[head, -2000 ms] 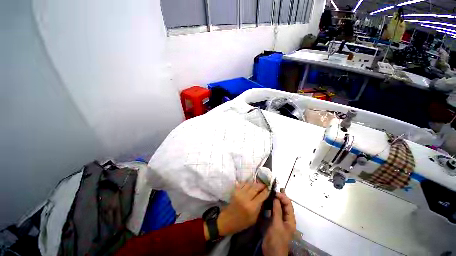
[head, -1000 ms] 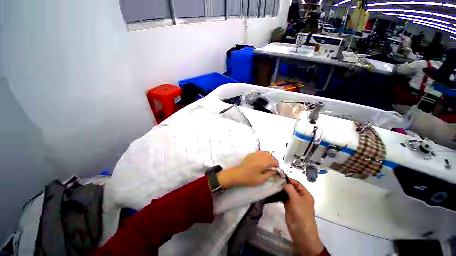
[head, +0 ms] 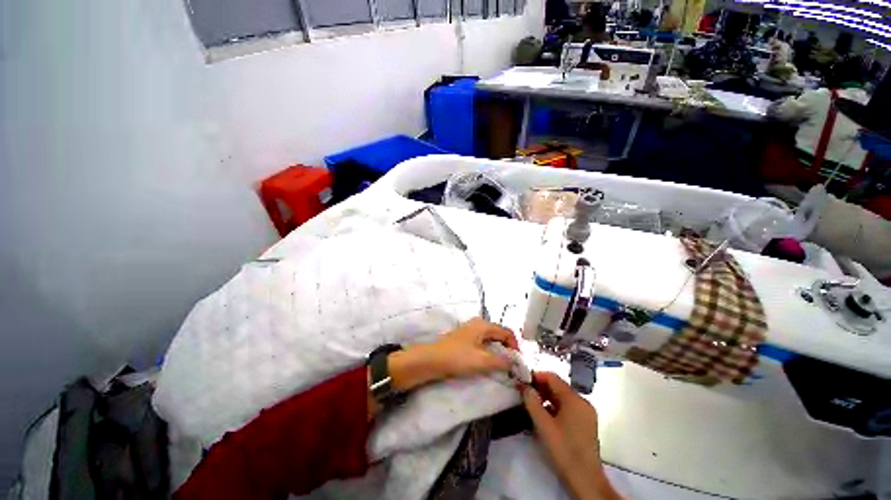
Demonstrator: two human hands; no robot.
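Note:
A white quilted sheet (head: 322, 303) with stitched square lines is heaped on the table left of the sewing machine (head: 625, 283). A dark shell fabric (head: 471, 457) shows below its edge. My left hand (head: 454, 354), with a watch at the wrist, pinches the edge of the white sheet just left of the needle area. My right hand (head: 567, 430) pinches the same edge from the right, at a dark strip. The fingertips are close together, and the exact layers between them cannot be told. The presser foot (head: 555, 342) is just beyond my fingers.
Checked fabric (head: 718, 312) drapes over the machine head. A trough behind the machine holds plastic bags and scraps. A garment bundle (head: 117, 439) lies at lower left. A red stool (head: 296, 195) and blue bins (head: 452, 119) stand by the wall. Another sewing table (head: 635, 96) is farther back.
The view has shifted, and the machine now appears nearer. Both hands have brought the pinched edge from the table front up close to the needle area. The white sheet has moved along with them.

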